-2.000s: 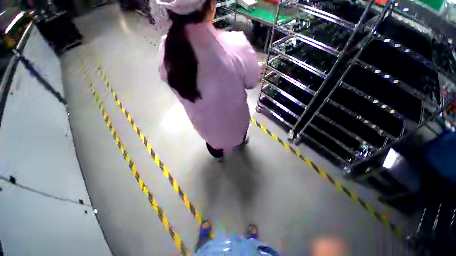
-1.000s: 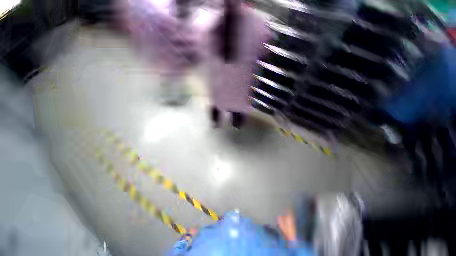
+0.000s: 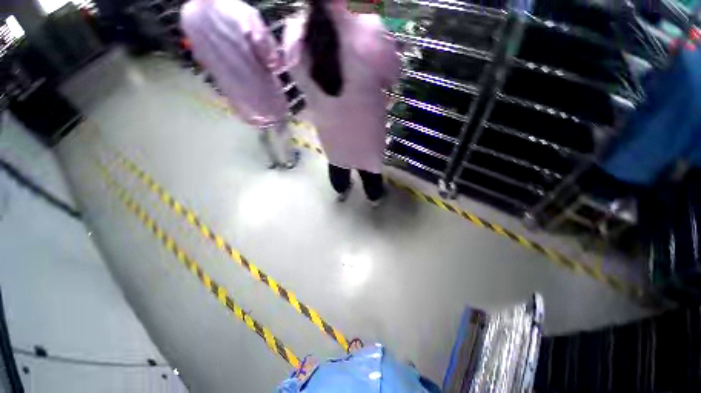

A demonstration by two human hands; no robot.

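Observation:
The trolley handle (image 3: pixel 496 349), wrapped in shiny silvery film with a blue edge, stands at the bottom right of centre, cut off by the lower edge. My light blue smock (image 3: pixel 369 372) shows at the bottom centre. A small skin-coloured patch at the smock's left side may be my left hand (image 3: pixel 305 368); it is too small and cut off to tell its grip. My right hand is not in view. No hand is seen on the handle.
Two people in pink smocks (image 3: pixel 234 61) (image 3: pixel 346 107) are ahead by tall wire racks (image 3: pixel 453 115). A person in blue (image 3: pixel 657 123) is at right. Yellow-black tape (image 3: pixel 223 246) runs along the grey floor. A pale grey surface (image 3: pixel 61 269) borders the left. Dark ribbed things (image 3: pixel 615 349) are at lower right.
The trolley handle has come into view at lower right. A second pink-smocked person and the person in blue now show. The skin-coloured patch at lower right is gone.

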